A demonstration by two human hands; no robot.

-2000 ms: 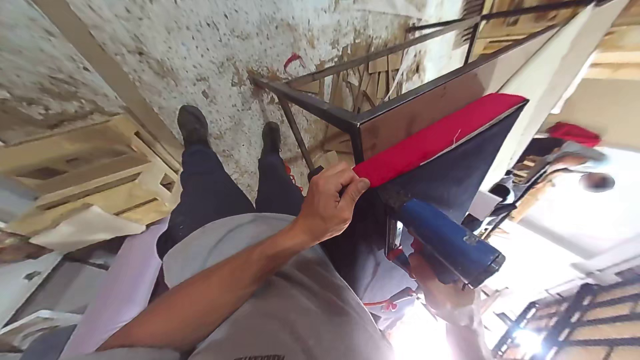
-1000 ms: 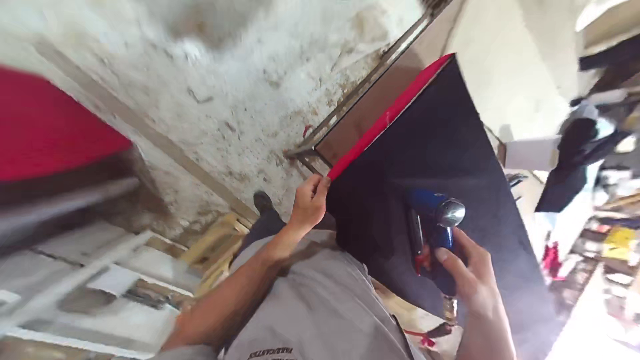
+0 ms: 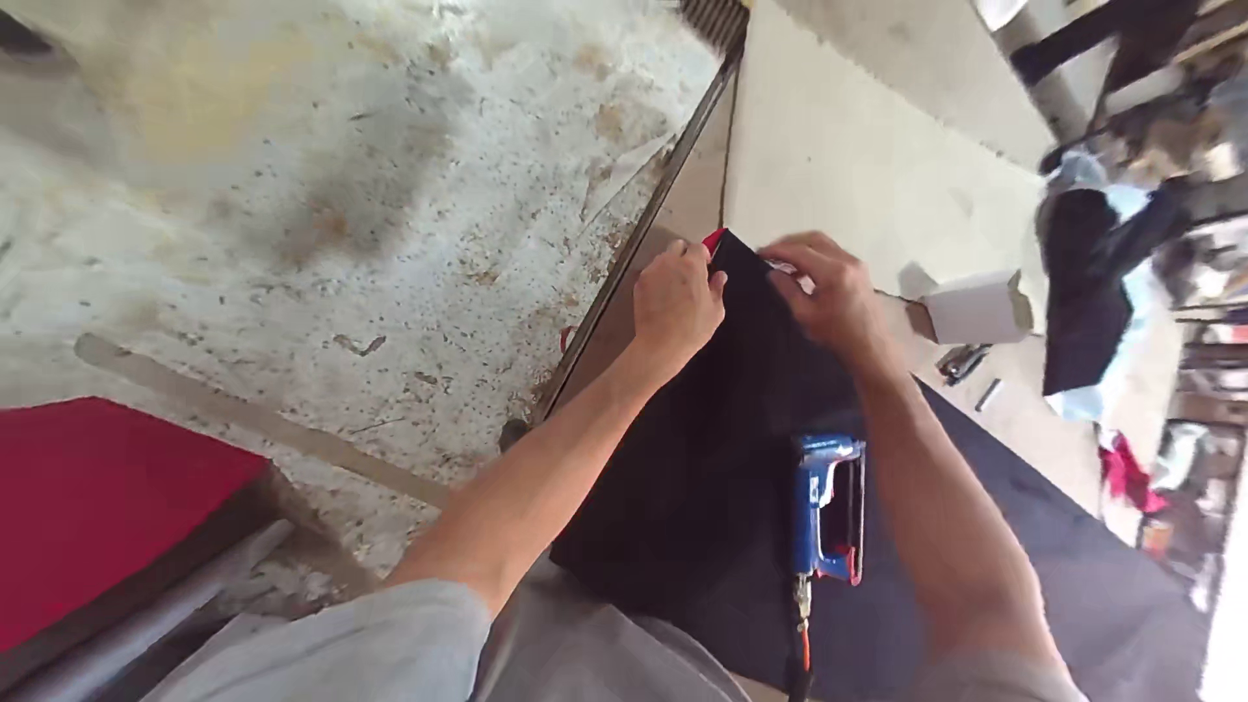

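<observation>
Black fabric covers a flat panel lying on the workbench, with a bit of red fabric showing at its far corner. My left hand grips the edge at that corner, on the red side. Across the corner, my right hand pinches the other edge of the black fabric between thumb and fingers. A blue pneumatic staple gun rests on the black fabric beside my right forearm, its air hose fitting toward me. Neither hand touches it.
The pale bench top carries a small white box and a small metal tool to the right. Dark and light cloths lie beyond them. A red-covered panel stands at the lower left, above a stained floor.
My right hand has let go of the staple gun, which now lies on the black fabric, and has moved to the panel's far corner. My left hand has moved along the edge to that corner.
</observation>
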